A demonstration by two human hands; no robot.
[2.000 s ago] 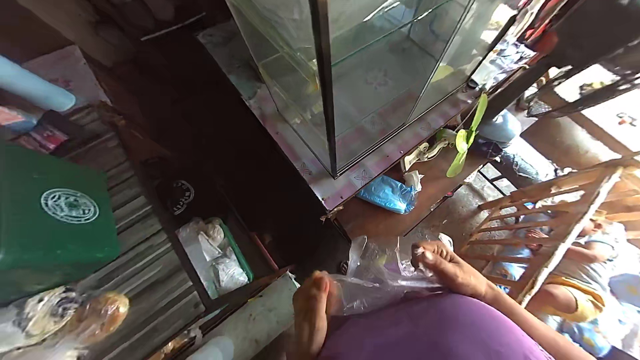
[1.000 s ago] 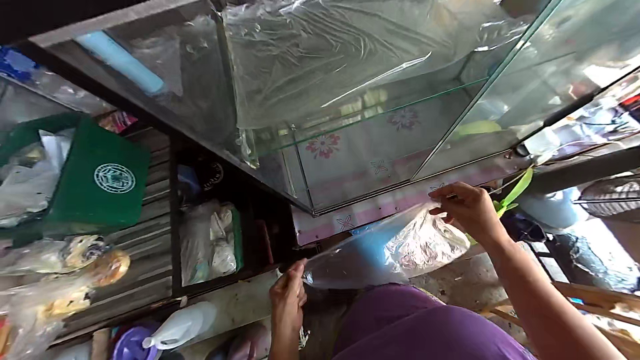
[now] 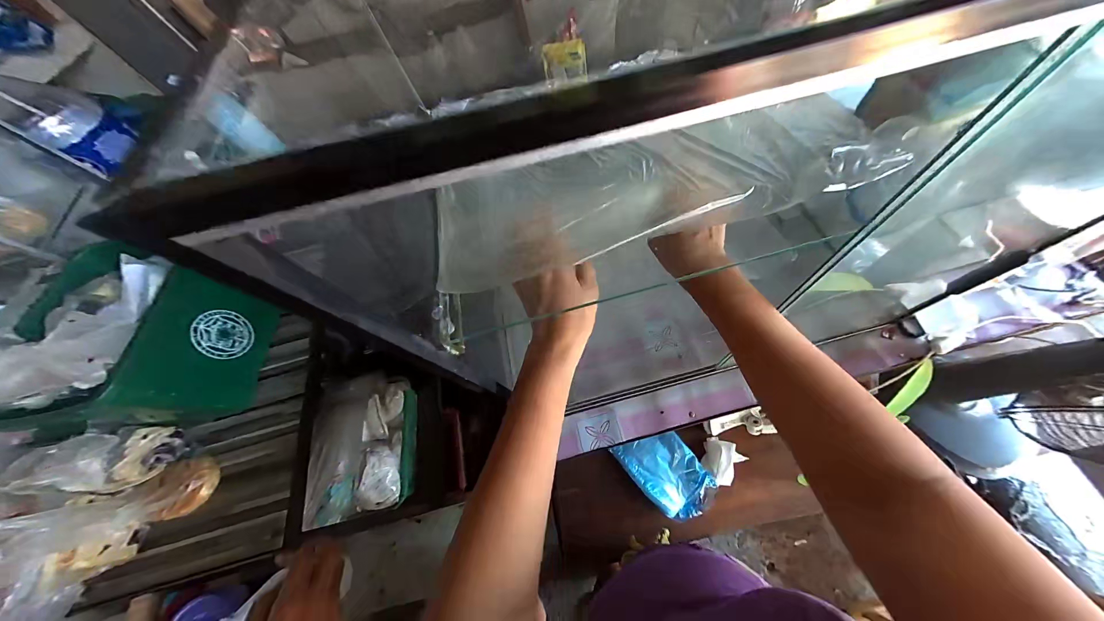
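Both forearms reach into a glass display case (image 3: pixel 595 112) with a dark frame. My left hand (image 3: pixel 556 289) is raised inside it, its fingers blurred behind a clear plastic sheet or bag (image 3: pixel 509 233) that lies along the glass shelf. To its right, my right hand (image 3: pixel 694 246) is bent at the wrist, its fingers largely hidden by the same plastic. Whether either hand grips anything cannot be made out. Below the case's patterned pink base (image 3: pixel 638 423), a blue plastic bag (image 3: pixel 668 474) lies on a brown wooden surface, beside a crumpled white piece.
A green container (image 3: pixel 185 345) with plastic bags stands at the left, by wrapped food (image 3: pixel 112 466) on wooden slats. An open compartment (image 3: pixel 358 457) holds more bags. What looks like another person's hand or foot (image 3: pixel 310 582) shows at lower left. A thin glass edge (image 3: pixel 638 295) crosses the case front.
One second ago both hands held a clear plastic bag with pale contents below the case; now they are up inside the case and that bag is not plainly seen. The view has moved closer to the case.
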